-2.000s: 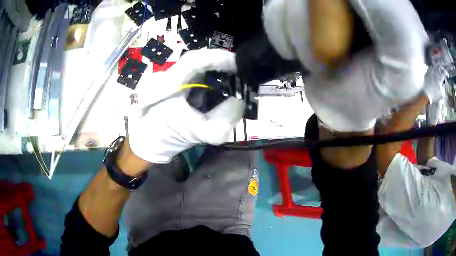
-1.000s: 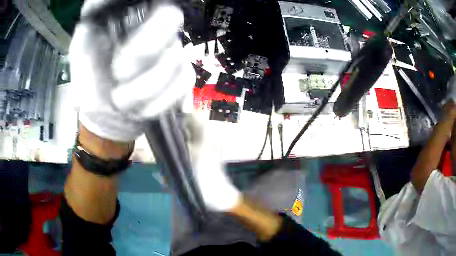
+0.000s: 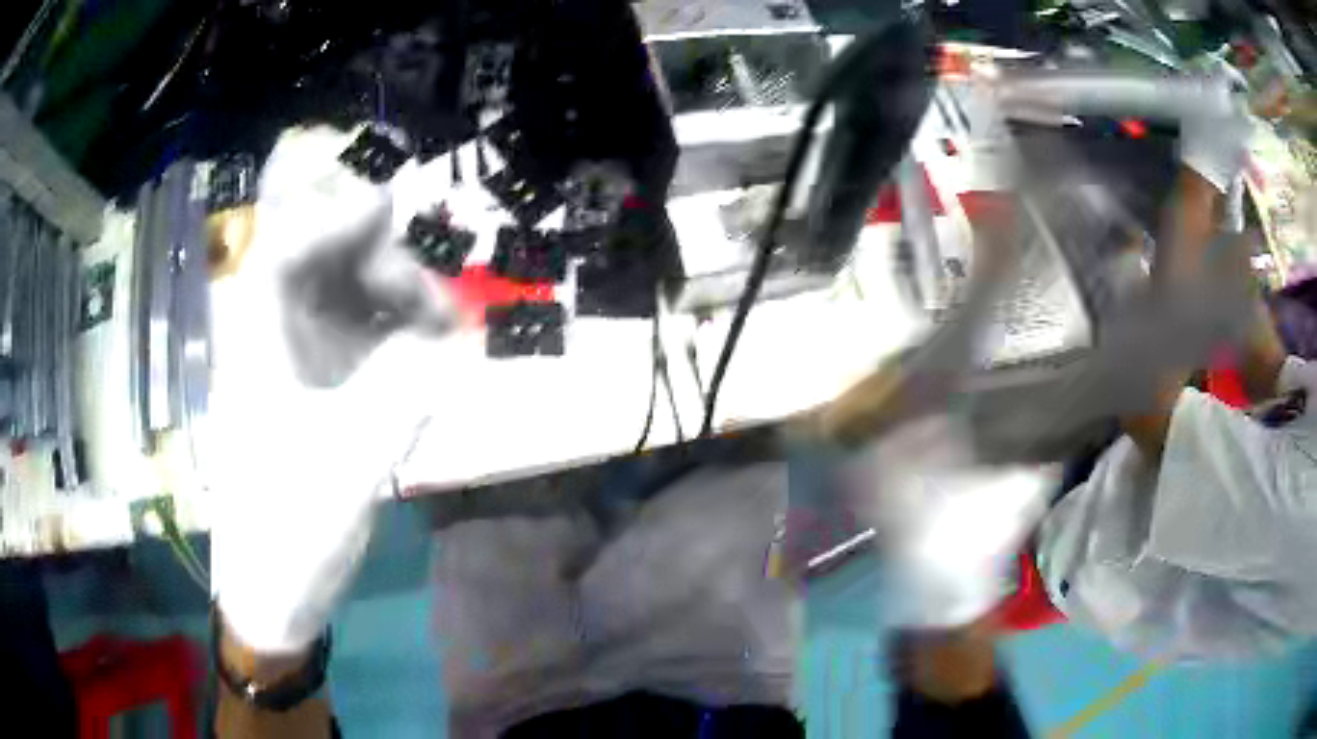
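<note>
My left hand (image 3: 296, 419), in a white glove, is over the left part of the bench. A blurred grey-dark patch shows at its fingers; I cannot tell if it is a held thing. My right hand (image 3: 946, 498) is low at the right, beyond the bench's front edge, strongly blurred, with bare digits pointing left; its grip is unclear. Black square plates (image 3: 526, 329) with holes lie scattered on the white and red surface, right of my left hand. The black screwdriver (image 3: 881, 123) hangs right of centre, with its cable (image 3: 754, 274) curving down.
Long silver profiles (image 3: 176, 311) lie at the left. A white-grey screw feeder (image 3: 744, 137) stands behind the bench middle, beside a black sheet (image 3: 600, 87). A co-worker's white-clothed body (image 3: 1192, 527) and arms are at the right. Red stool (image 3: 130, 679) at lower left.
The long dark profile-like piece between my hands is no longer seen there. My left hand is lower; my right hand has moved far right. The view has shifted, and the screwdriver appears further left.
</note>
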